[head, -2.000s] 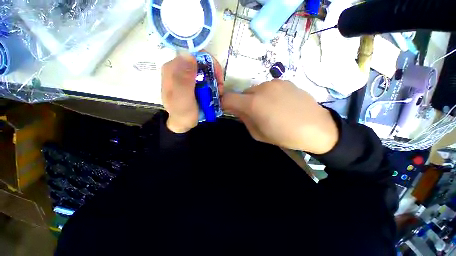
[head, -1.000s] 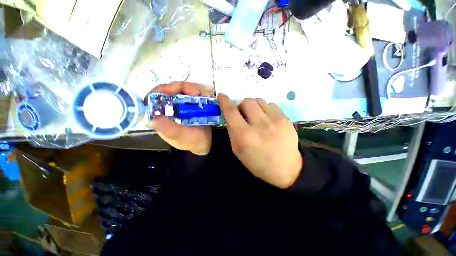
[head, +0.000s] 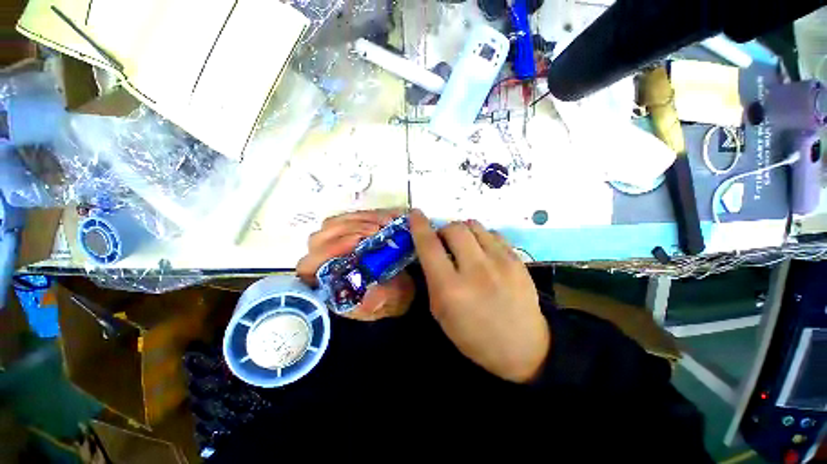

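A pale blue handheld fan (head: 276, 330) is held over the bench's front edge, its ring head pointing down-left. Its handle is open and shows a bright blue battery cell (head: 385, 257) and a small circuit board with parts near the neck. My left hand (head: 355, 243) is wrapped around the handle from behind and below. My right hand (head: 481, 294) touches the handle's upper right end with its fingertips. Whether the right fingers pinch a small part there cannot be told.
A black electric screwdriver (head: 626, 50) hangs at the upper right. A pale blue handle shell (head: 469, 83), a dark round cap (head: 494, 175) and a hammer-like tool (head: 676, 159) lie on the bench. Clear plastic bags and another fan (head: 100, 239) are at left; a purple fan (head: 802, 154) is at right.
The fan has swung from upright, through level, to its head pointing down-left over the edge. Both hands moved with it and stay on the handle. The view has shifted, and the screwdriver shows more fully again.
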